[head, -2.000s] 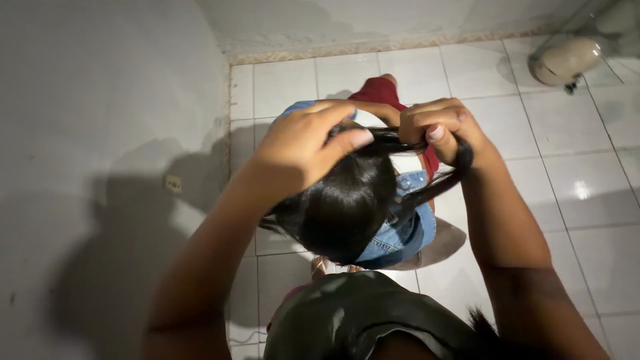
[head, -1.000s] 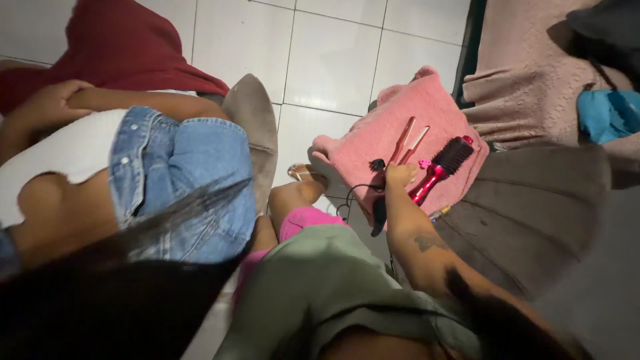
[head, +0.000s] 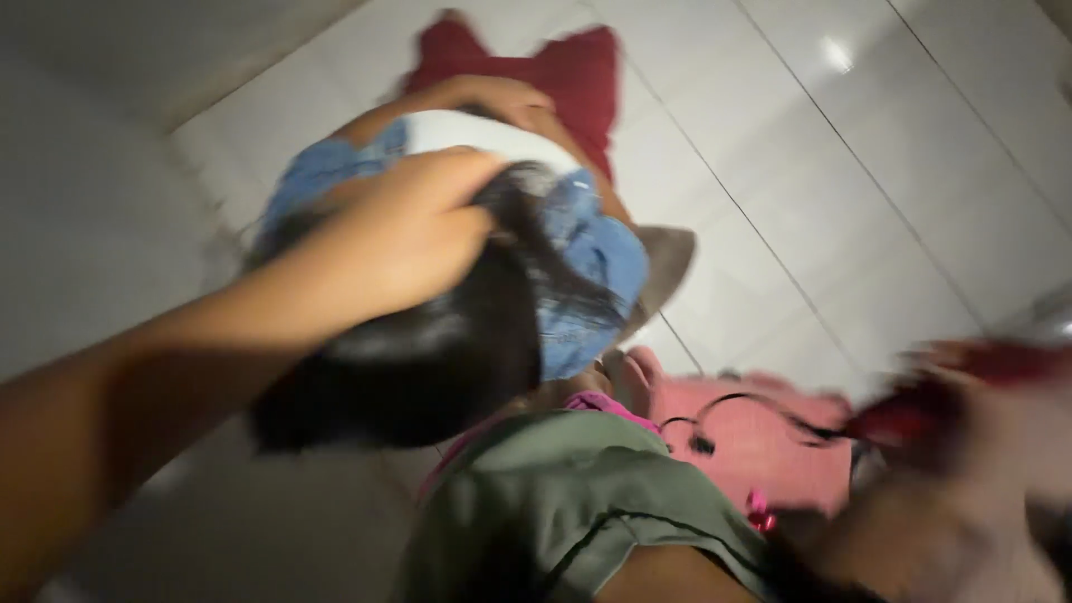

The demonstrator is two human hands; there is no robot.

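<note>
A lock of dark hair (head: 519, 205) is pinched in my left hand (head: 419, 234), over the head (head: 419, 360) of a seated person in a white top and denim jacket (head: 586, 268). Far to the right, my right hand (head: 946, 360) is heavily blurred and closed around a red corded tool (head: 900, 419), which looks like the hair straightener; its exact grip is unclear. The black cord (head: 762, 398) runs from it across a pink towel (head: 703, 394). Part of the red hot-air brush (head: 762, 521) shows near the towel's lower edge.
A small black clip (head: 701, 444) lies on the towel. The seated person's hand (head: 511, 100) rests near a red cushion or cloth (head: 578, 75). White floor tiles (head: 804, 209) extend beyond, and a wall (head: 75, 209) stands at the left.
My right hand has left the pink towel with the red tool, which lay there a second ago. My left hand, out of view then, now holds a lock of hair. The view has swung back toward the seated person.
</note>
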